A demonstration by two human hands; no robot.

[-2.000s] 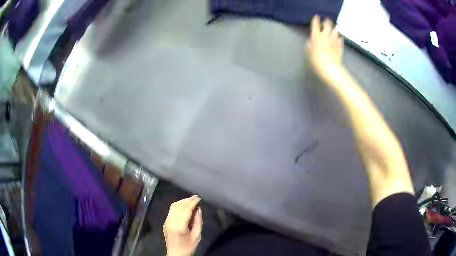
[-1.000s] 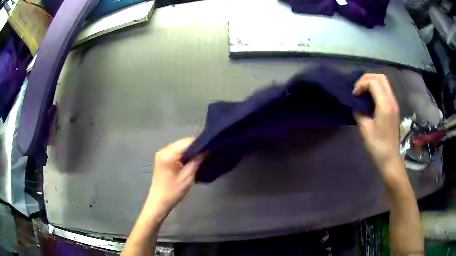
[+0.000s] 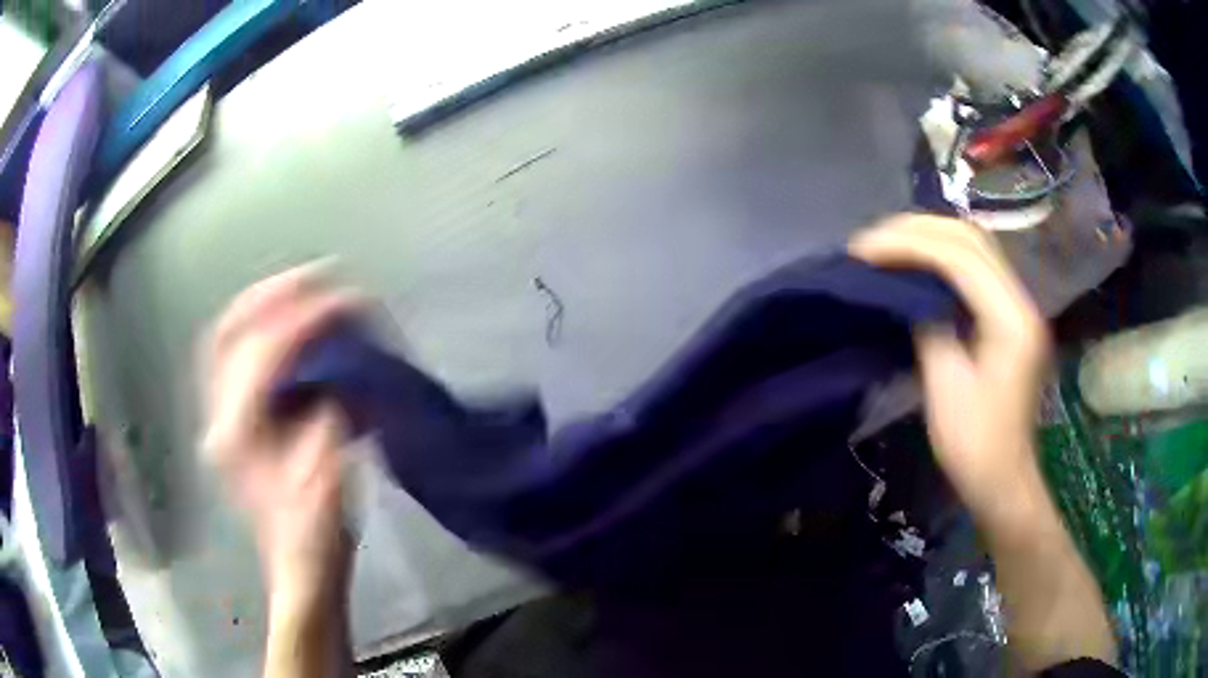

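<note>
A navy garment panel [image 3: 570, 477] hangs in loose folds between my two hands, above the near edge of the grey pressing table [image 3: 662, 199]. My left hand [image 3: 285, 384] is blurred and grips the panel's left end. My right hand [image 3: 967, 311] grips its right end, with the fingers over the top edge. The panel sags in the middle. Its lower part merges with the dark area below, so its lower edge cannot be made out.
The steam iron [image 3: 1013, 133] stands on its rest at the far right. A pale raised board [image 3: 530, 66] lies along the far edge. Purple [image 3: 50, 305] and teal [image 3: 199, 66] padded arms are at the left. Thread ends [image 3: 550, 311] lie on the cover. Green sacking [image 3: 1093, 490] is below right.
The view has turned toward the right. Both hands still hold the navy panel, which is now nearer the table's near edge and sags in the middle.
</note>
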